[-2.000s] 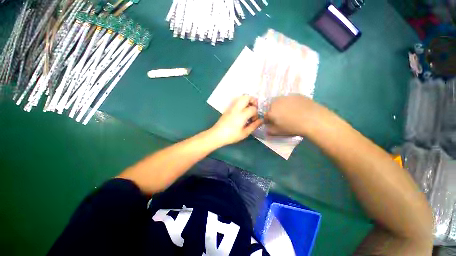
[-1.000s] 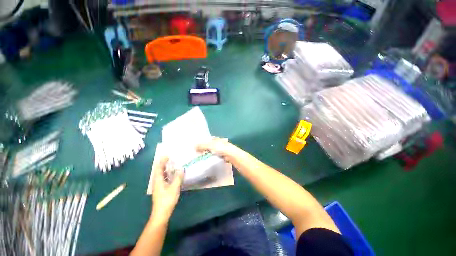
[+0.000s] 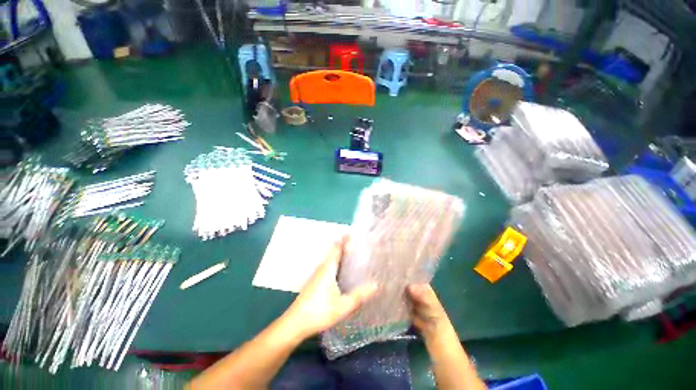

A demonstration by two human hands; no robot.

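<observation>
A flat wrapped bundle [image 3: 401,244] in clear bubble wrap, with pinkish-grey strips showing and some green at its near end, is held between my hands at the bench's front edge. My left hand [image 3: 332,293] grips its left side, thumb on top. My right hand [image 3: 427,308] holds its lower right side, partly hidden by the bundle. A white sheet [image 3: 294,251] lies on the bench, left of the bundle and partly covered by it and my left hand.
Fanned strip boards [image 3: 229,198] and more stacks [image 3: 99,297] lie left. A whitish stick [image 3: 204,274] lies near them. A phone on a stand [image 3: 359,161] is behind. An orange-yellow tape dispenser [image 3: 501,254] and piled wrapped bundles [image 3: 610,244] are right. A blue bin [image 3: 520,383] is below.
The wrapped bundle has turned and moved right, partly off the white sheet, with both hands now around its sides. The camera view has lifted and shows more of the bench's back.
</observation>
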